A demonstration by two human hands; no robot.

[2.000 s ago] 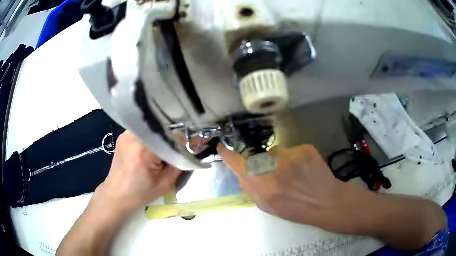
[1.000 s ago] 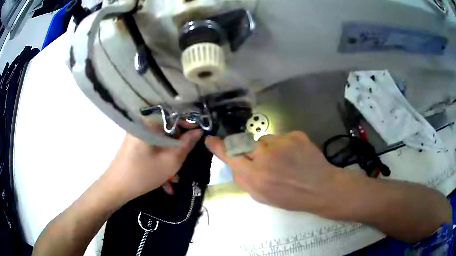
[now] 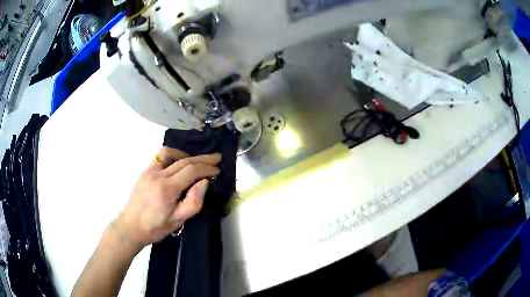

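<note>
A black fabric panel (image 3: 200,249) runs from under the needle area down past the table's front edge, with a thin silver zipper (image 3: 178,264) along its lower part. My left hand (image 3: 168,194) is on the panel, with thumb and curled fingers on the fabric just in front of the presser foot. Its fingertips hide part of the fabric. The presser foot area (image 3: 218,119) is dark and hard to make out. My right forearm shows at the bottom right edge with a blue cuff; the hand itself is cut off.
The white machine head (image 3: 133,81) stands over the work. Corded red and black snips (image 3: 380,123) and a speckled white cloth (image 3: 401,72) lie right of the needle. Yellow tape (image 3: 296,174) edges the metal bed. Dark pieces (image 3: 20,203) lie at the left; a blue bin (image 3: 75,81) stands behind.
My right hand has left the needle area and dropped to the bottom right. My left hand is now lower on the panel. The view has shifted, showing more table at the right.
</note>
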